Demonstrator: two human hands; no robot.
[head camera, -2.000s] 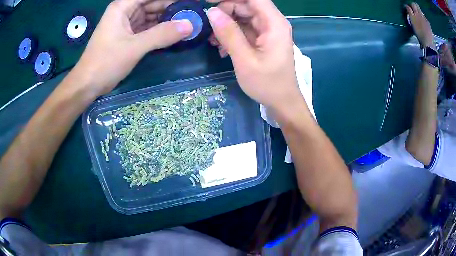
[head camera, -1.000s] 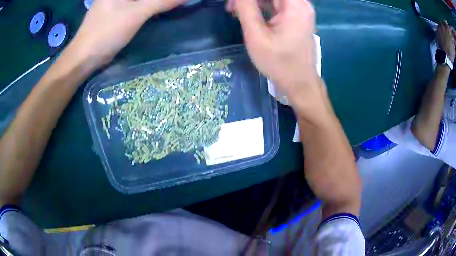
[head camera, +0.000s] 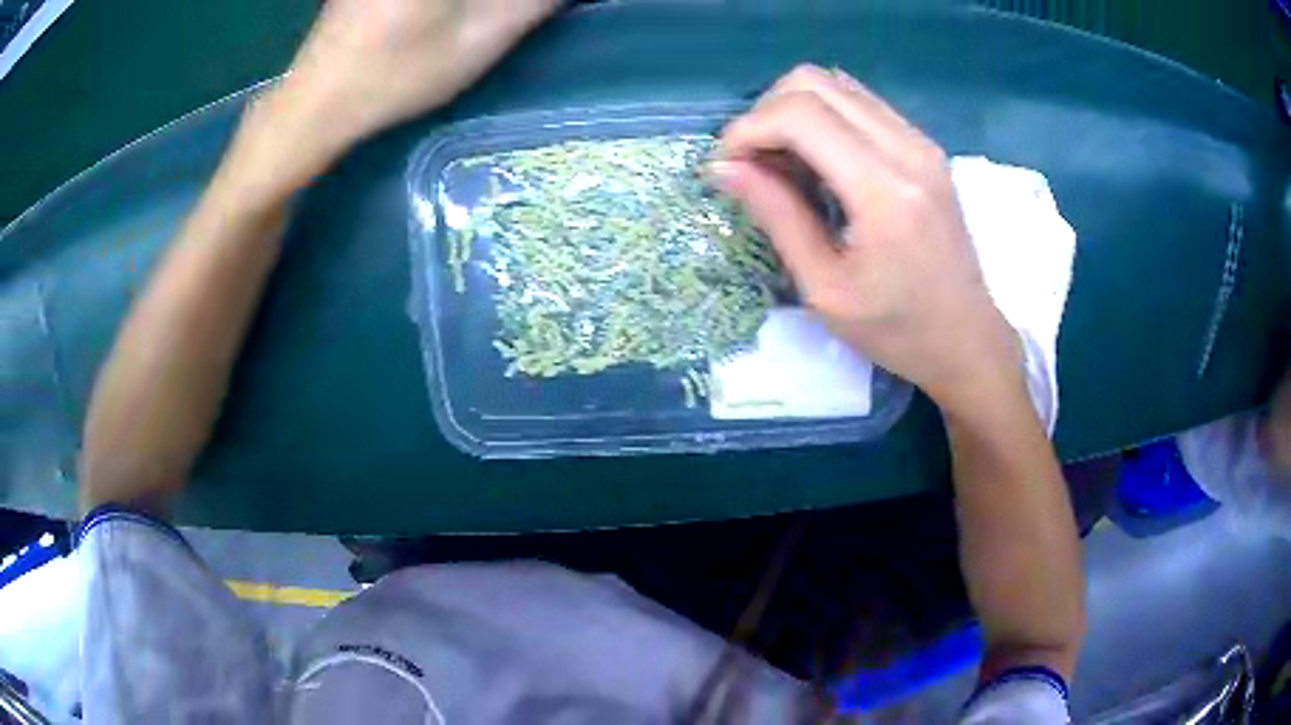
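The clear shallow parts tray (head camera: 489, 436) lies on the green bench with a heap of small green-yellow bits (head camera: 609, 262) and a white slip (head camera: 793, 371) inside. My right hand (head camera: 864, 213) is over the tray's upper right part, thumb and fingertips close together at the heap; whether they pinch a piece cannot be told. My left hand (head camera: 411, 57) is at the top edge beyond the tray's upper left corner, its fingers cut off by the frame, so what it holds is hidden.
A crumpled white cloth or paper (head camera: 1012, 234) lies right of the tray, partly behind my right wrist. The green bench (head camera: 354, 467) has a curved edge. A blue object (head camera: 1164, 482) is below the bench at right, beside part of another person. A yellow floor line shows lower left.
My right hand has moved down from the black disc to over the tray. The discs have left the view. The tray appears further right, and my left hand remains near the top edge.
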